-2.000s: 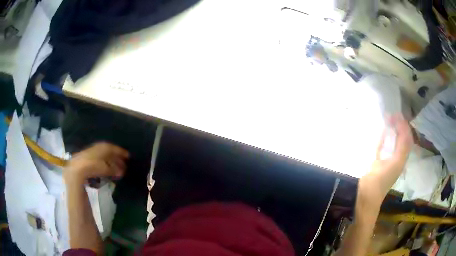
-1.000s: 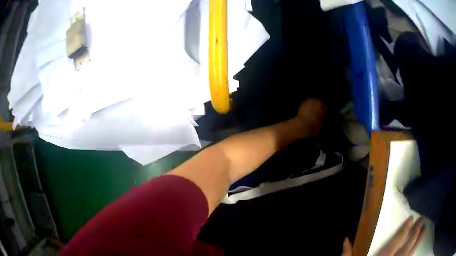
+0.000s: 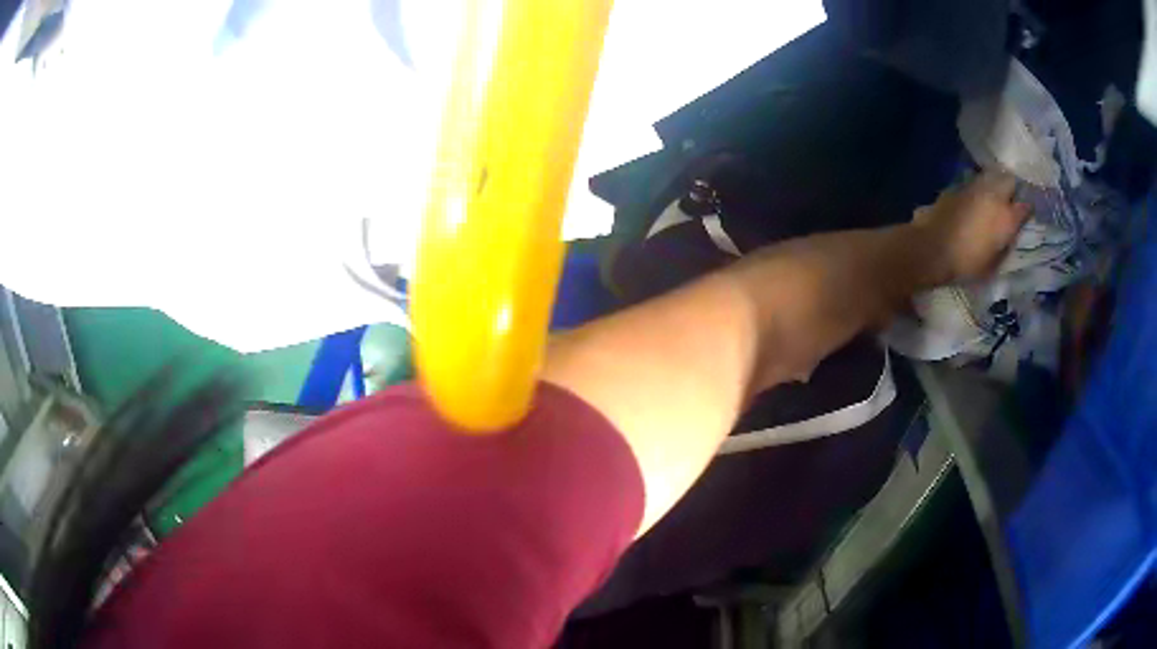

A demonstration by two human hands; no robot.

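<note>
My left hand reaches to the upper right, at the end of a bare forearm and a maroon sleeve. It is at a crumpled bundle of white bands and pieces, low beside the table. The fingers are blurred and partly hidden against the white material, so I cannot tell whether they grip it. A looped white band lies just above the hand. My right hand is out of the picture.
A thick yellow tube stands close in front, over the sleeve. A pile of white sheets fills the upper left, very bright. Blue material is at the right edge. Dark cloth with a white strip lies below the forearm. The floor is green.
The view has moved lower and closer. My left hand has gone from the dark area under the table to the white bundle. My right hand, earlier on the table, has left the picture.
</note>
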